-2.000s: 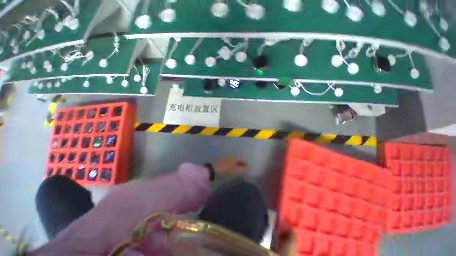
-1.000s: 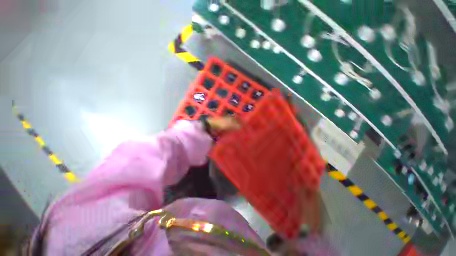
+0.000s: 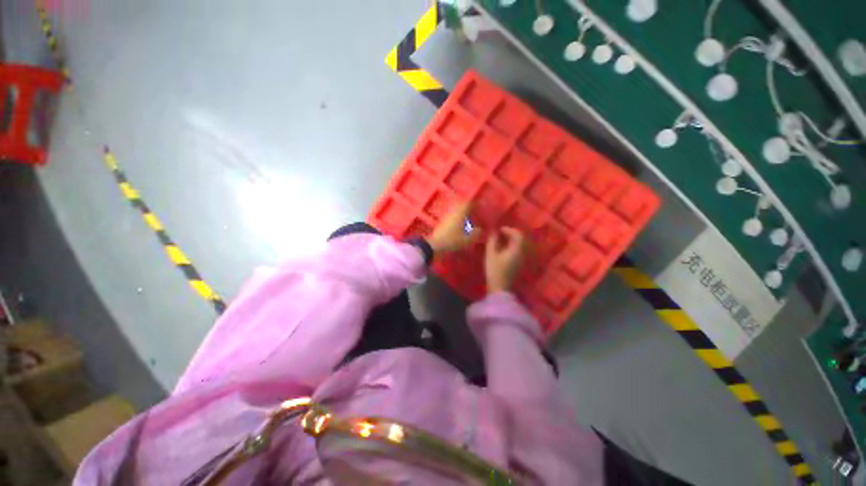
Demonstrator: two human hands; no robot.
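A red compartment tray (image 3: 570, 204) lies tilted in the view, in front of me; the pockets that I can make out look empty. My left hand (image 3: 452, 231) is over its lower left part, with a small smartwatch (image 3: 468, 226) with a lit screen between its fingertips. My right hand (image 3: 503, 254) is just to the right, over the tray, fingers curled and blurred. Whether it holds anything is hidden. The pockets under both hands are partly covered.
The charging rack's green shelves (image 3: 646, 104) with white charging pucks run along the right. A paper sign (image 3: 717, 285) and yellow-black floor tape (image 3: 698, 346) lie beside the tray. A red stool (image 3: 24, 114) is at the far left, cardboard boxes (image 3: 85, 427) at the lower left.
The view has turned left from the rack. The red tray, tilted in my hands a second ago, now lies flat where the filled tray showed. Both hands are now over it, close together.
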